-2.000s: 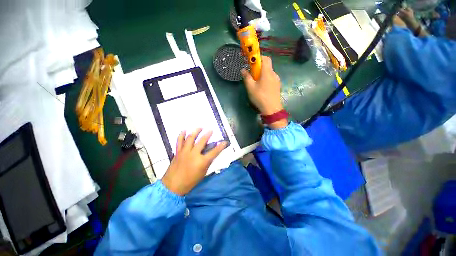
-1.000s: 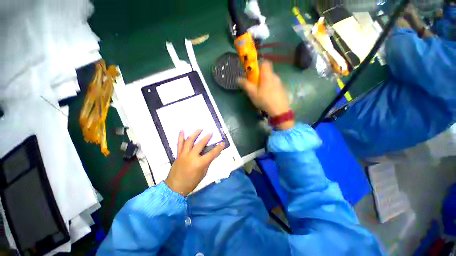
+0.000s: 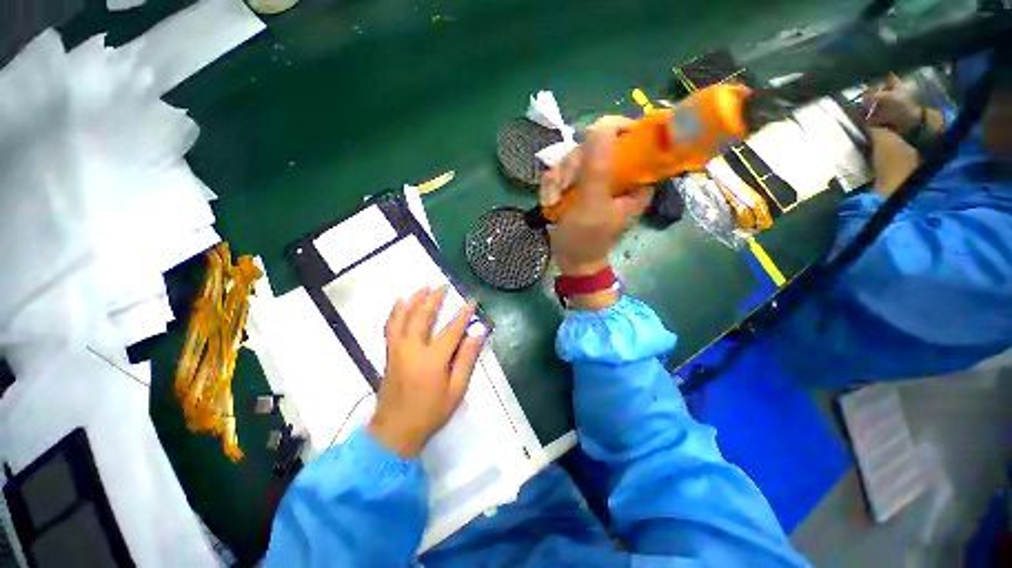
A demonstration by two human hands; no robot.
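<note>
A tablet unit point(image 3: 357, 266) with a black border and white panels lies on a white work pad point(image 3: 499, 433). My left hand point(image 3: 422, 361) rests with spread fingers on the unit's lower part. My right hand point(image 3: 590, 211) grips an orange electric screwdriver point(image 3: 671, 139), held slanted, its dark bit end at the near edge of a round dark screw dish point(image 3: 508, 249). The bit tip is blurred; I cannot tell whether it holds a screw. A second dish point(image 3: 526, 152) with white tissue sits behind.
An orange flex cable bundle point(image 3: 214, 350) and small modules point(image 3: 266, 405) lie left of the pad. White foam sheets point(image 3: 89, 200) and another dark unit point(image 3: 69, 505) are at the left. A bag of parts point(image 3: 716, 205), yellow tape point(image 3: 766, 262) and a person's blue sleeve point(image 3: 921, 277) are at right.
The screwdriver has swung from upright to slanted, its bit end now at the near dish. The unit has shifted up the pad under my left hand. The whole view has shifted.
</note>
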